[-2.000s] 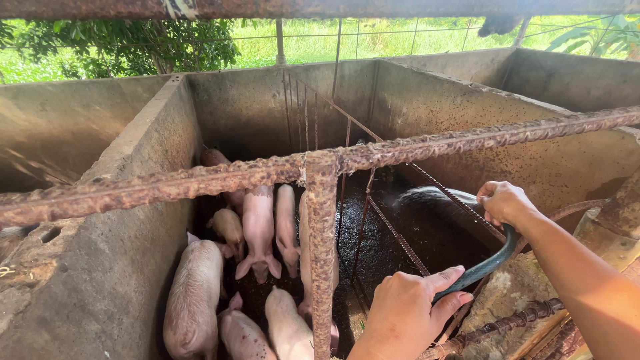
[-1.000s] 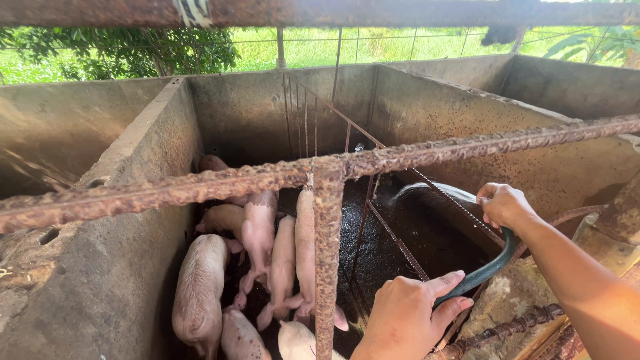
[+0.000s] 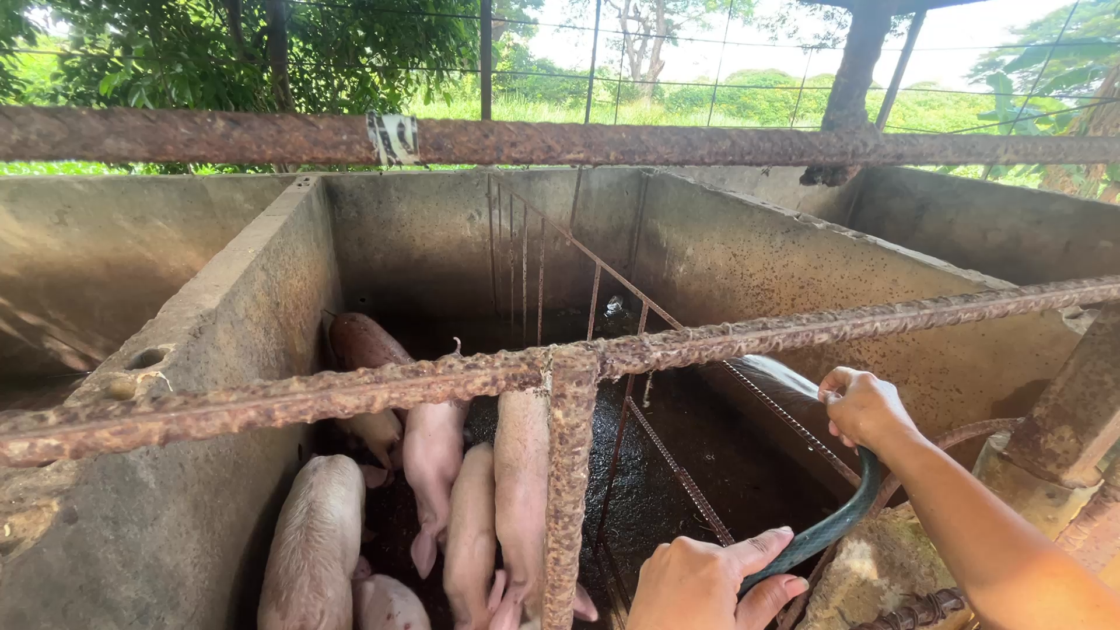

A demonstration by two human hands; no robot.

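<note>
A dark green hose [image 3: 822, 532] runs between my hands. My left hand [image 3: 713, 582], at the bottom, is closed around its lower length. Farther forward, my right hand [image 3: 864, 407] grips the hose near its end, and a spray of water [image 3: 774, 374] leaves it toward the left into the concrete pen. Several pale pigs crowd the pen's left side; one pig [image 3: 311, 542] stands along the left wall and another [image 3: 522, 490] is just left of the rusty upright bar. The wet, dark pen floor [image 3: 700, 455] shows between the pigs and the right wall.
A rusty ribbed rebar rail [image 3: 455, 376] crosses in front, joined to a rusty upright [image 3: 569, 499]. Another rusty bar [image 3: 612, 143] spans above. A thin metal divider [image 3: 612, 273] slants through the pen. Concrete walls [image 3: 210, 306] stand on both sides. A rusty post [image 3: 1067, 411] is at the right.
The view has tilted up. Several pigs have shifted within the left part of the pen. Both hands keep their hold on the hose.
</note>
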